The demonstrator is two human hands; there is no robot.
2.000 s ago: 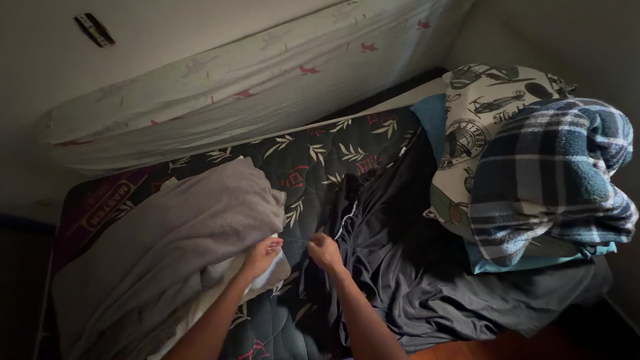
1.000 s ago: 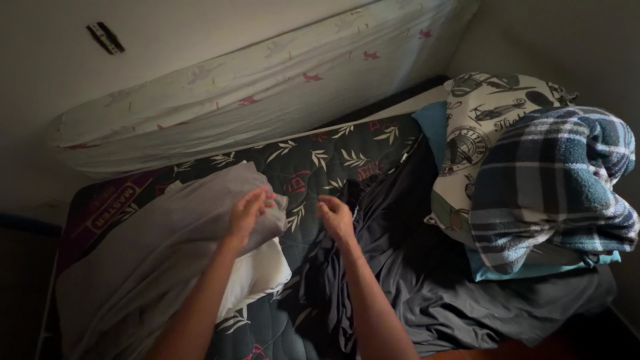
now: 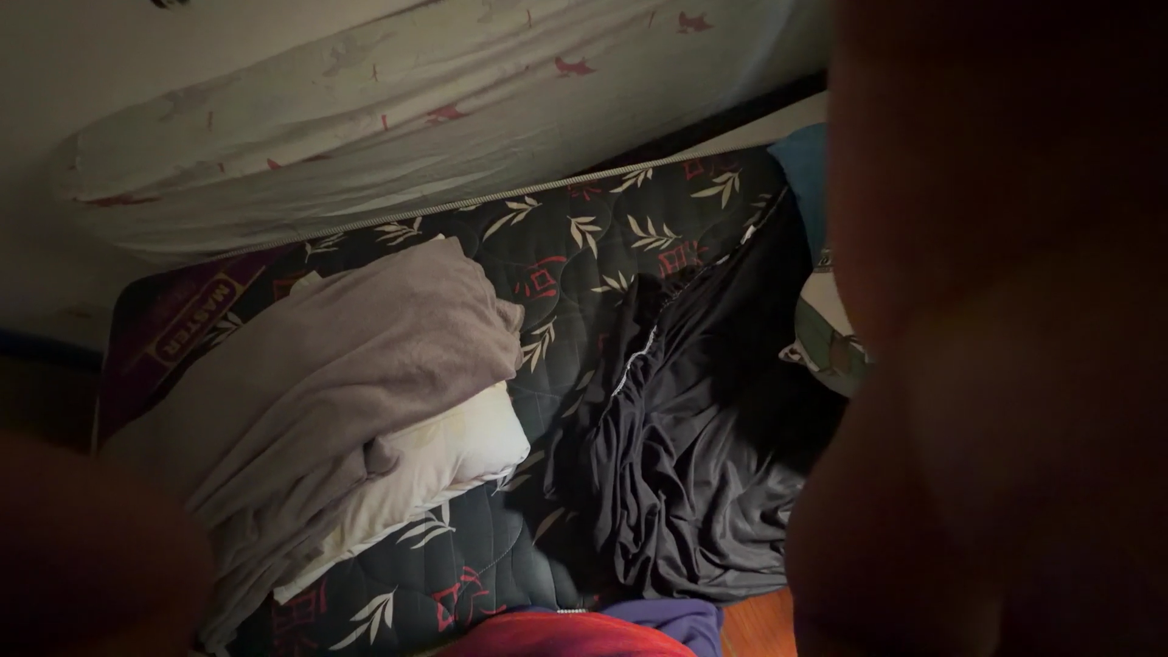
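My right hand (image 3: 995, 365) is a dark blur very close to the camera, covering the right side of the view. Another dark blur at the lower left is my left hand (image 3: 91, 547). What either hand holds cannot be made out. Beyond them lies a black mattress (image 3: 584, 228) with leaf and red motifs. A grey blanket (image 3: 365, 338) rests on its left part, partly over a white pillow (image 3: 484, 438). A dark fitted sheet (image 3: 693, 456) with an elastic edge lies bunched on its right part.
A second mattress in a pale patterned cover (image 3: 365, 137) leans against the wall behind. Part of a printed pillow (image 3: 826, 319) and blue fabric (image 3: 803, 173) show beside my right hand. Red fabric (image 3: 575, 634) and wooden floor (image 3: 759, 625) appear at the bottom.
Both hands have come up from over the mattress to right before the camera. My right hand now hides the plaid blanket and most of the printed pillow.
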